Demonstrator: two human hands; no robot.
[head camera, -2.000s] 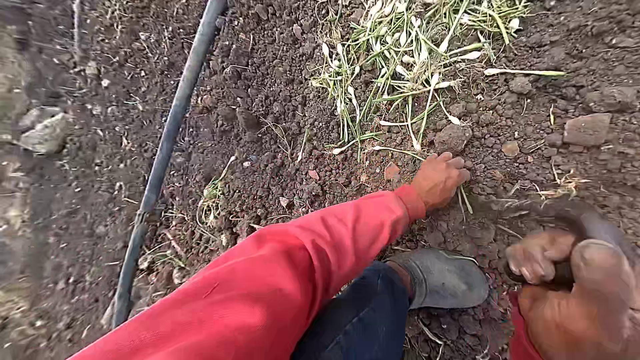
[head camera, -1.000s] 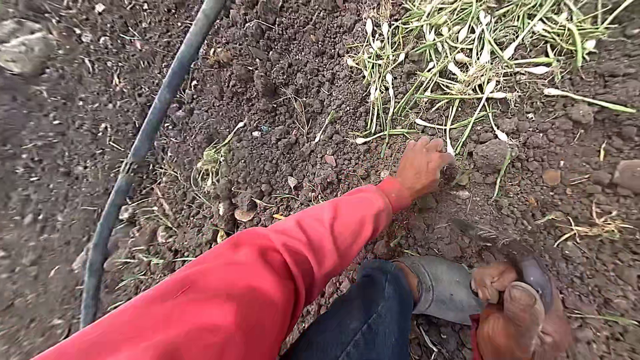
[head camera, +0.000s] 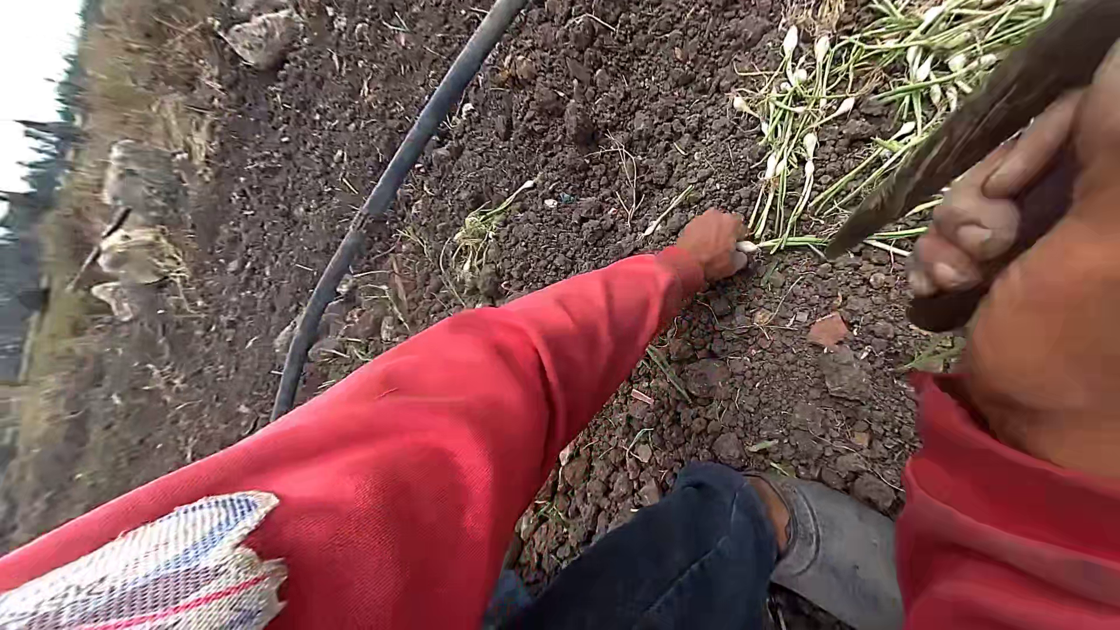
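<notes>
My left hand (head camera: 713, 243) is down on the dark soil, at the white bulb end of an onion seedling (head camera: 792, 242); its fingers are partly hidden, so I cannot tell if they grip it. At the right edge my right hand (head camera: 989, 210), close to the camera, is closed around a dark, flat, pointed tool (head camera: 971, 131) whose full shape is cut off. Beyond the hands lies a loose pile of onion seedlings (head camera: 936, 70) with white bulbs and green leaves.
A dark hose (head camera: 407, 157) runs slanting over the soil on the left. A reddish stone (head camera: 829, 331) lies below the seedlings. My grey shoe (head camera: 831, 547) rests at the bottom right. Larger rocks (head camera: 262, 39) and dry grass are at the upper left.
My right hand has come up nearer the camera with the dark tool, which was low beside the shoe. My left hand has moved to the lower edge of the seedling pile. The view has shifted.
</notes>
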